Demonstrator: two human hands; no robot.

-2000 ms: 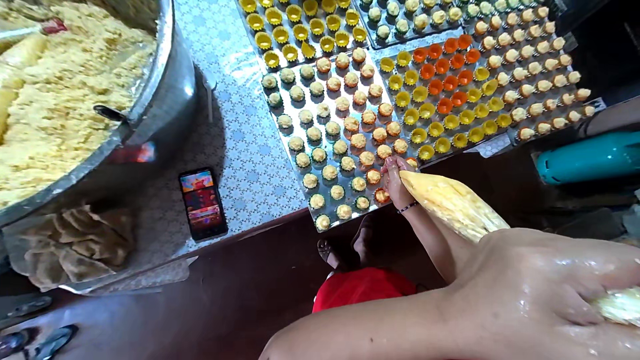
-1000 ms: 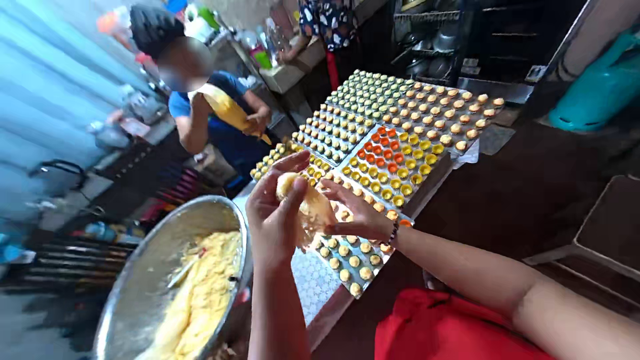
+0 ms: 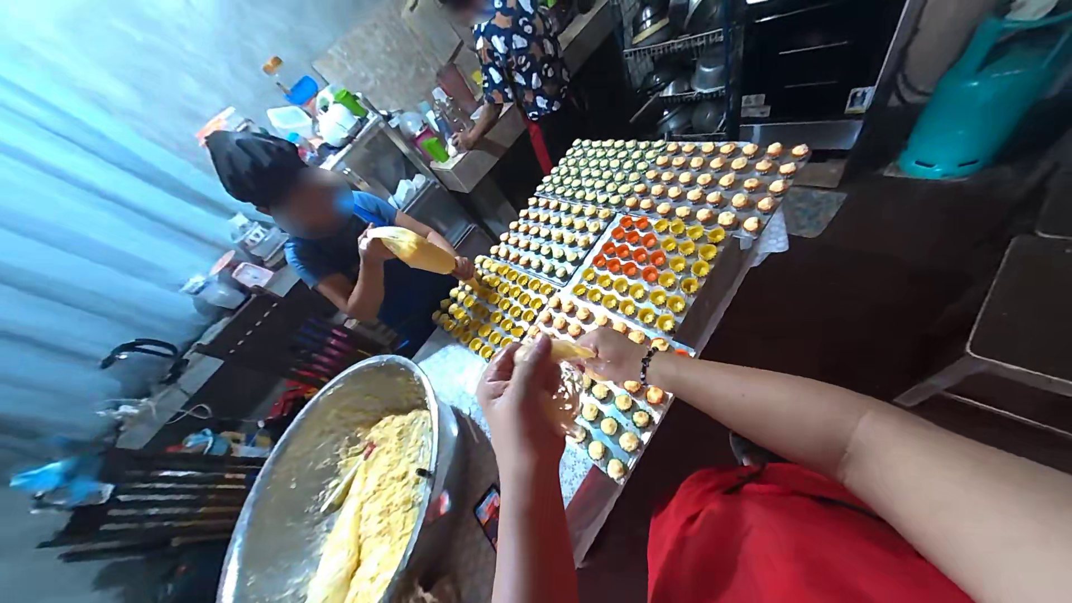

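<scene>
My left hand (image 3: 528, 389) grips a clear plastic piping bag (image 3: 568, 398) smeared with pale yellow batter. My right hand (image 3: 615, 355), with a beaded bracelet at its wrist, has its fingers closed at the bag's narrow yellowish end. Both hands are above the near trays. Below and beside them stands a tray of filled small cups (image 3: 610, 425). Farther off, a tray holds empty yellow and orange cups (image 3: 643, 255). A large metal basin (image 3: 431, 402) of yellow batter (image 3: 389, 477) stands at the left, with a filled bag lying in it.
Across the table a co-worker (image 3: 335, 243) holds a filled piping bag (image 3: 416, 251) over a tray of yellow cups (image 3: 502, 310). Another person (image 3: 523, 63) stands at a back counter. A phone (image 3: 487, 515) lies by the basin. A teal gas cylinder (image 3: 963, 100) and a stool (image 3: 1026, 318) are at the right.
The view has swung up from the near trays toward the room. Two seconds ago my hands were far apart along a fuller-looking bag; now they are close together on it.
</scene>
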